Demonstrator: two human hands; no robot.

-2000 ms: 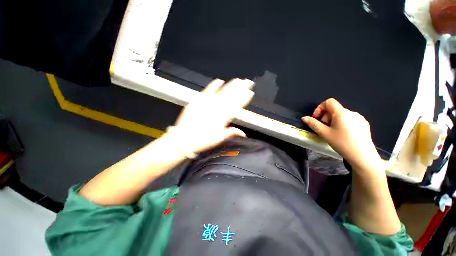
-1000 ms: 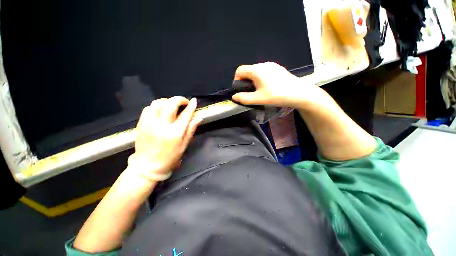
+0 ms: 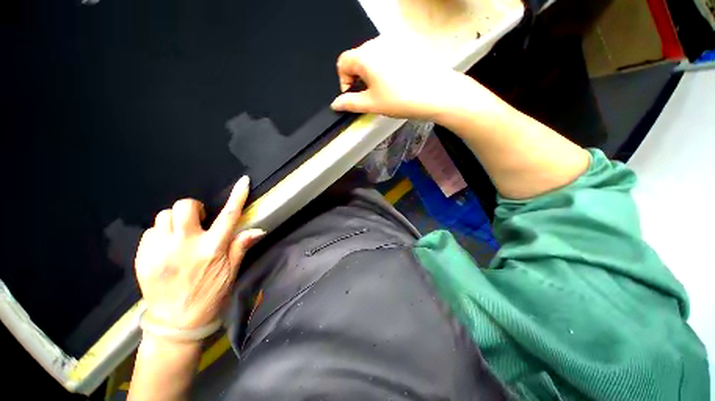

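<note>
A large black panel [image 3: 180, 70] lies on the white table, its near side running along the table's yellowed edge [image 3: 313, 160]. A narrow folded black band [image 3: 290, 163] runs along that side between my hands. My left hand [image 3: 188, 262] lies over the near edge, its index finger stretched along the band and its thumb at the table edge. My right hand [image 3: 400, 82] pinches the panel's edge further right, thumb and curled fingers together. Greyer patches [image 3: 257, 139] show on the panel near the band.
The table's left corner [image 3: 74, 374] is at the lower left. Glue-stained white table top [image 3: 439, 27] shows beyond my right hand. A clear plastic bag [image 3: 396, 153] hangs under the edge. A brown box [image 3: 627, 39] stands at the upper right. My dark apron is close below the edge.
The view has turned, so the table edge slants more steeply. My hands are further apart along the edge. The left index finger is now stretched out, and the band between the hands lies flat.
</note>
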